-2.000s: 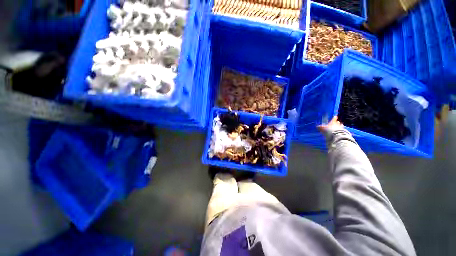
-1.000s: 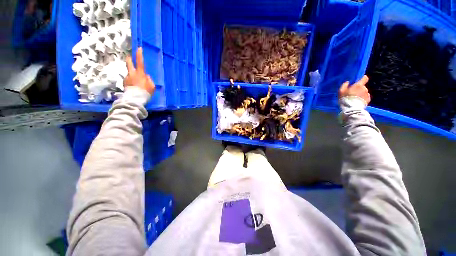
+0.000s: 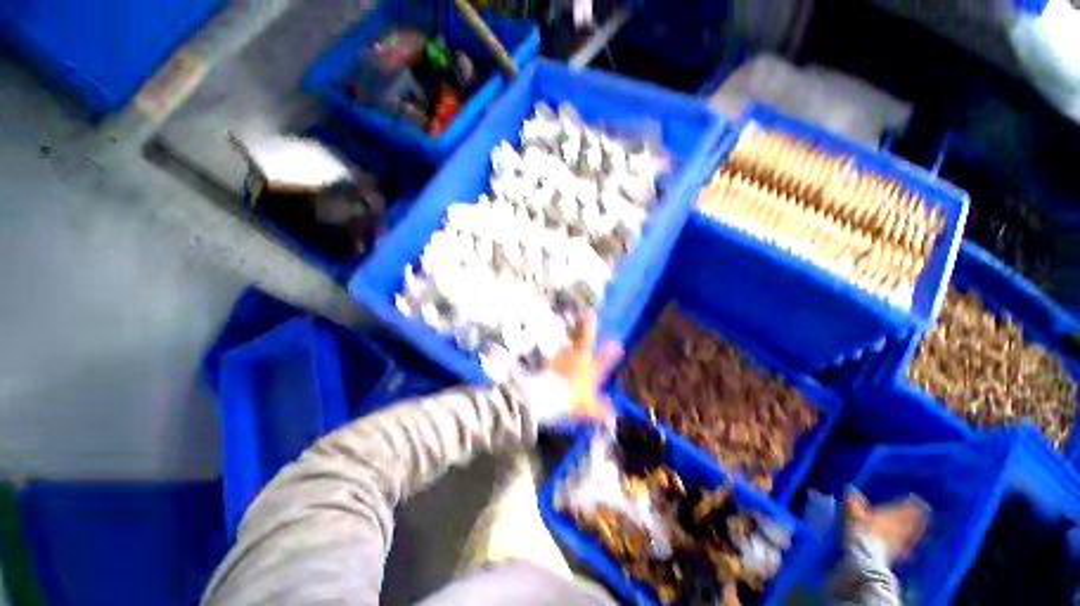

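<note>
A blue crate (image 3: pixel 381 284) holds rows of curved white parts (image 3: pixel 521 243). My left hand (image 3: pixel 580 376) is at this crate's near right edge, fingers spread, with nothing seen in it; it is blurred. My right hand (image 3: pixel 891 527) is at the lower right, over the side of a blue crate (image 3: pixel 1007 456) with a dark inside, fingers apart and nothing seen in it. Below my left hand a small blue crate (image 3: pixel 569 521) holds mixed black, tan and white pieces (image 3: pixel 663 515).
Behind it a crate holds brown parts (image 3: pixel 717 391). Crates of tan parts in rows (image 3: pixel 829 219) and loose tan parts (image 3: pixel 995 361) stand right. An empty-looking blue crate (image 3: pixel 278 403) lies left. A crate of coloured items (image 3: pixel 426 83) is at the top.
The view has swung left and tilted. My left hand has moved from the white parts crate's right wall to its near corner. My right hand has left the black parts crate's rim.
</note>
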